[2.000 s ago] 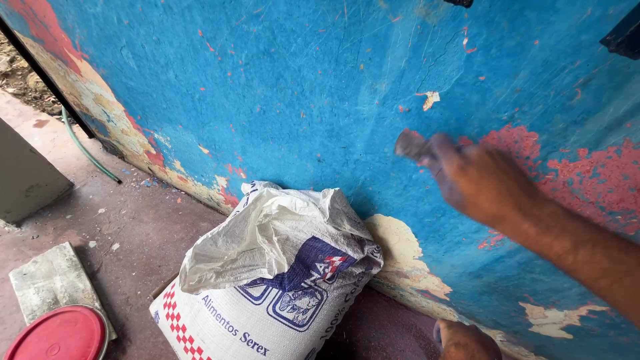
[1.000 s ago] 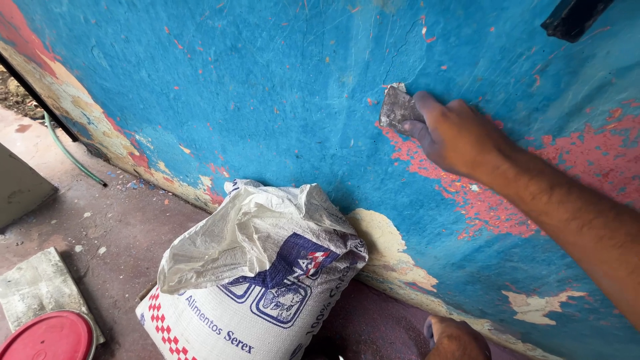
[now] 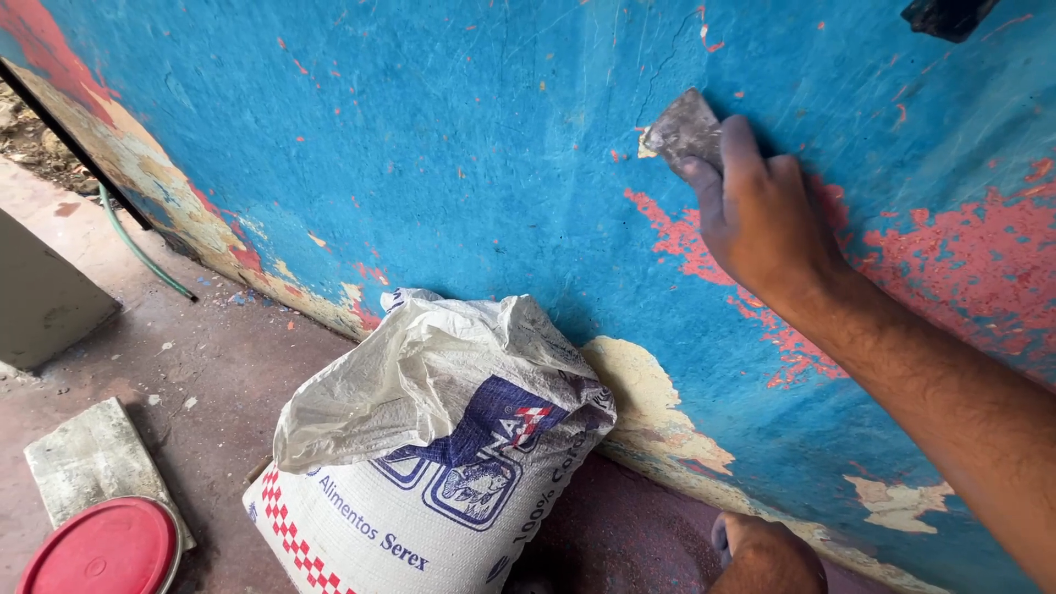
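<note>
My right hand (image 3: pixel 759 198) grips a flat metal scraper blade (image 3: pixel 686 132), its edge against the blue painted wall (image 3: pixel 462 148) beside a small cream chip in the paint. Below it spreads a patch where red paint (image 3: pixel 973 264) shows through the blue. My left hand (image 3: pixel 763 553) is low at the bottom edge, near the foot of the wall; its fingers are mostly hidden, and whether it holds anything does not show. To its left, an open white woven feed sack (image 3: pixel 429 495) leans at the wall, its top crumpled.
A red round lid (image 3: pixel 103 549) overlaps a whitish flat slab (image 3: pixel 103 462) on the reddish floor (image 3: pixel 223 371). A green hose (image 3: pixel 140 243) lies by the wall's left end, near a grey block (image 3: pixel 41 297). A black object (image 3: pixel 949 16) juts in at the top right.
My right hand with the scraper has moved over the wall, first up and left to above the red patch. The cream chip beside the blade now shows. The sack stays by the wall.
</note>
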